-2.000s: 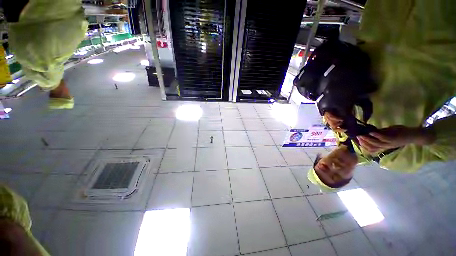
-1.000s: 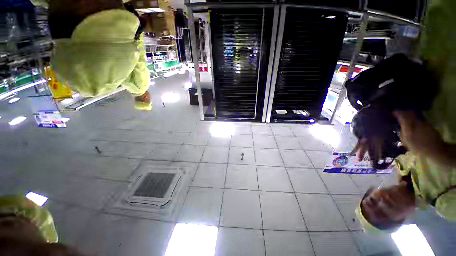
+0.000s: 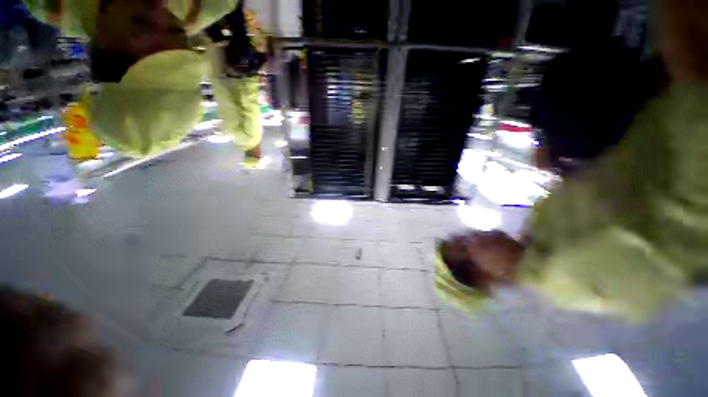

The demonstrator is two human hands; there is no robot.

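Observation:
The picture is upside down and blurred. Neither my left hand nor my right hand can be made out. A soft black bag or gear bundle [image 3: 590,97] is at the upper right, against a person in a pale yellow-green smock [image 3: 621,256]. That person's head, in a yellow cap [image 3: 458,291], hangs into the middle right. Whether a hand holds the bundle cannot be seen. A dark brown blurred shape [image 3: 54,345] fills the lower left corner, close to the lens; what it is cannot be told.
A second person in a yellow cap [image 3: 151,101] is close at the upper left. A third person in a yellow smock [image 3: 241,101] stands behind. Tall dark slatted racks [image 3: 435,124] with a silver frame stand at the top centre. A yellow sign or object [image 3: 80,132] is at the left.
The view has shifted and blurred. The person at the right now reaches further into the picture, and their hands no longer show clearly. Another person has appeared behind at the upper left.

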